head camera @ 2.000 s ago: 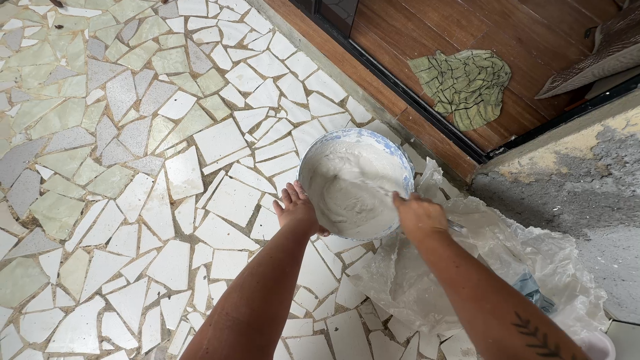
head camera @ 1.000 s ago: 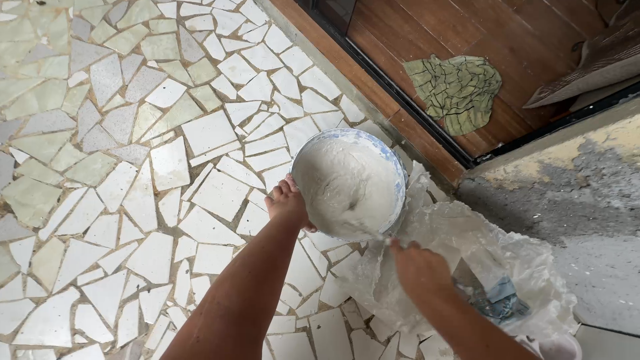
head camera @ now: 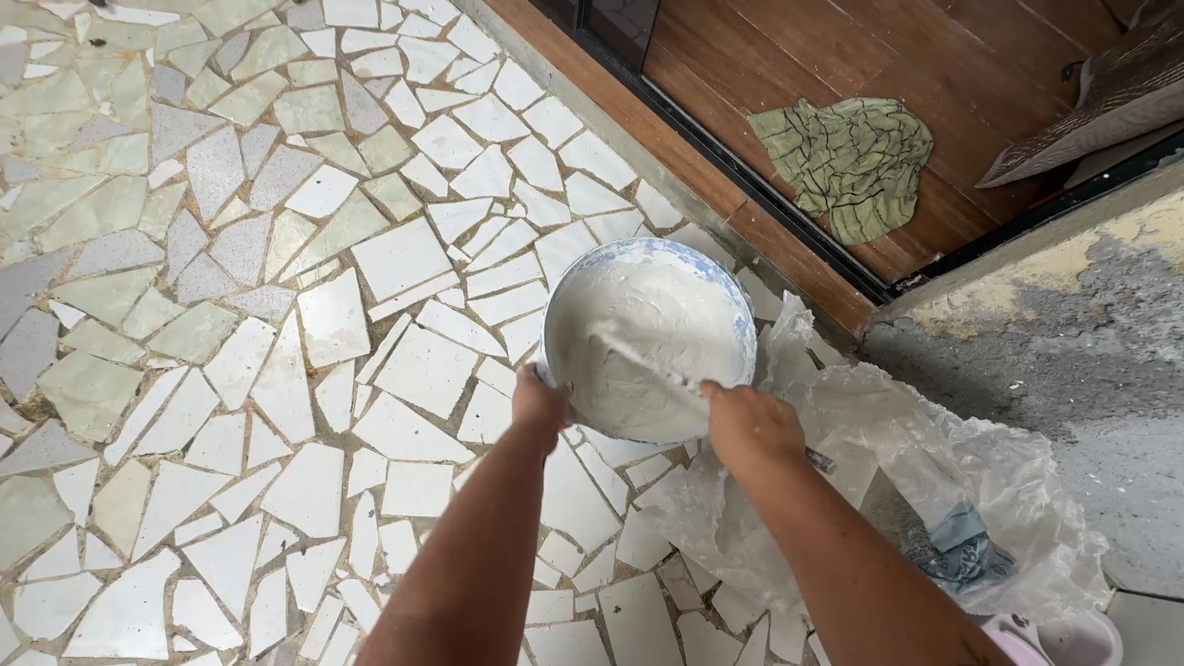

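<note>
A round tub (head camera: 743, 319), blue and white inside, holds a thick white paste (head camera: 666, 301). My left hand (head camera: 543, 403) grips its rim at the lower left. In my right hand (head camera: 757, 427) is a paste-covered stirring tool (head camera: 638, 356); its far part lies in the paste and the end of its handle sticks out behind my fist. The kind of tool cannot be made out under the coating.
Crumpled clear plastic sheeting (head camera: 888, 416) lies right of the tub, with a blue cloth (head camera: 967, 546) on it. A pink container (head camera: 1064, 638) stands at the bottom right. A green cloth (head camera: 846, 166) lies on the wooden floor beyond the black door track (head camera: 758, 190). Broken-tile paving surrounds the tub.
The stirring tool has swung through the paste, and more of it shows now than a second ago. My left hand has shifted lower along the tub's rim.
</note>
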